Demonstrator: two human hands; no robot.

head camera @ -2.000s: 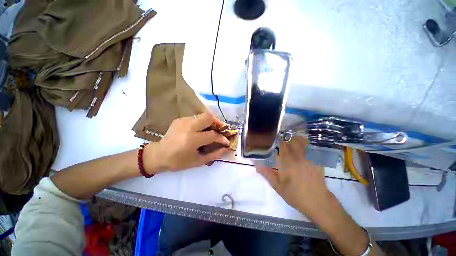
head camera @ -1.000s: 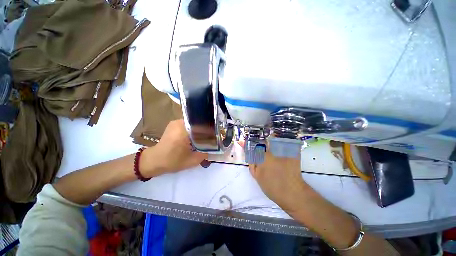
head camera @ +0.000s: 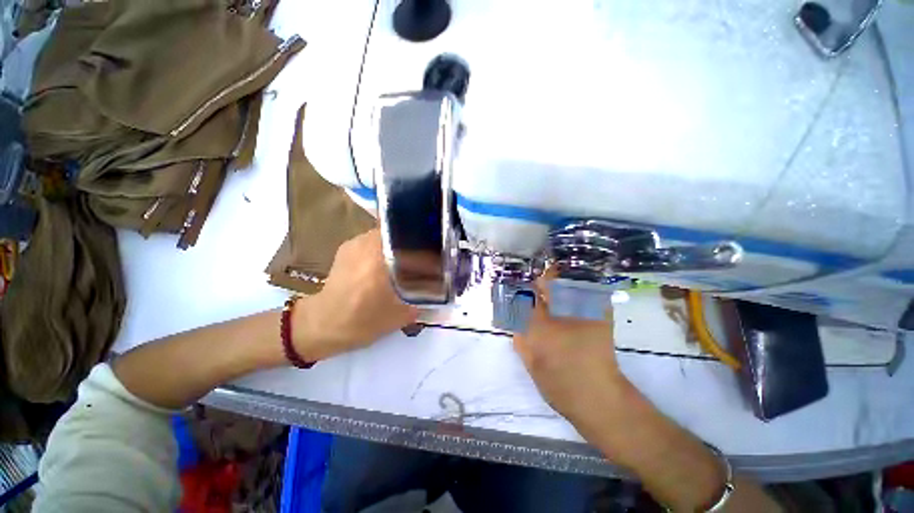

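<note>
A brown fabric panel (head camera: 316,222) lies on the white table left of the sewing machine head (head camera: 651,120), partly under it, with a pale zip-like edge at its lower left. My left hand (head camera: 353,301) is at the panel's lower right, its fingertips hidden behind the chrome guard (head camera: 418,200). My right hand (head camera: 569,351) is right of the grey block (head camera: 513,306) near the presser foot area, its fingertips partly hidden by the machine parts. What either hand's fingers hold cannot be seen.
A pile of brown panels with pale edges (head camera: 165,85) lies at the upper left, a brown bundle (head camera: 60,291) below it. A black flat box (head camera: 780,361) and yellow-orange loop (head camera: 707,331) are at the right. The grey ruler-like table edge (head camera: 401,429) curves in front; a blue bin (head camera: 303,471) shows below.
Since two seconds ago, the machine head has shifted left in view. My left hand has closed in behind the guard, and my right hand has moved to the grey block. Little differs from one second ago.
</note>
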